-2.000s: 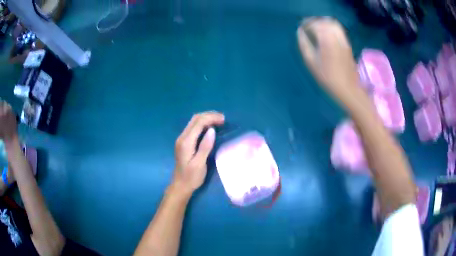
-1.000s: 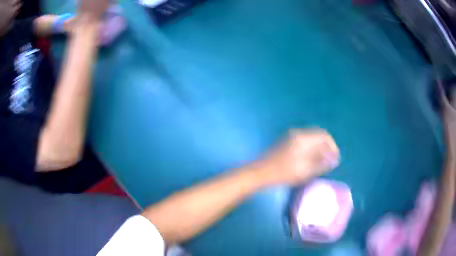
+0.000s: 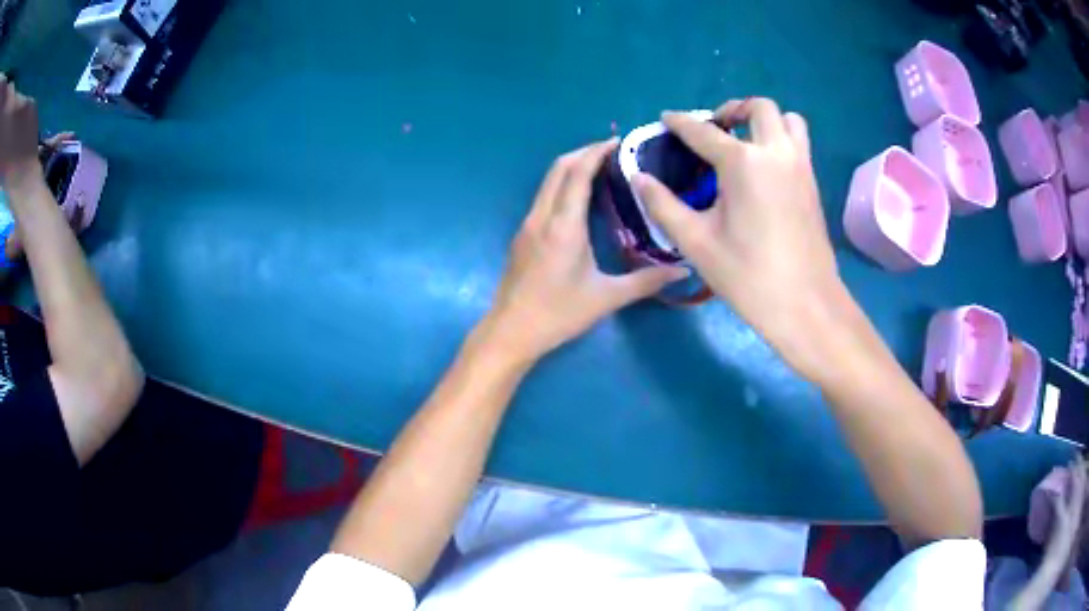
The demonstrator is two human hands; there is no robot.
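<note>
A black inner unit (image 3: 670, 167) with a white rounded rim and a blue part sits tilted at the opening of a pink strapped housing (image 3: 629, 241). Both are mostly hidden by my hands. The brown strap (image 3: 690, 294) shows below the housing. My left hand (image 3: 576, 253) holds the housing from the left, its thumb along the lower edge. My right hand (image 3: 743, 191) grips the inner unit's rim with thumb and fingers from above and the right.
Empty pink housings (image 3: 898, 208) stand at the right, with more beyond. Strapped housings (image 3: 967, 356) stand lower right beside a white-and-black pad (image 3: 1060, 403). A black box with labels (image 3: 153, 54) is upper left. A person's arm (image 3: 60, 269) and an assembled unit (image 3: 82, 185) are at left.
The view has swung back over the bench. Both my hands are now together on the pink housing, and a black inner unit with white rim is at its opening.
</note>
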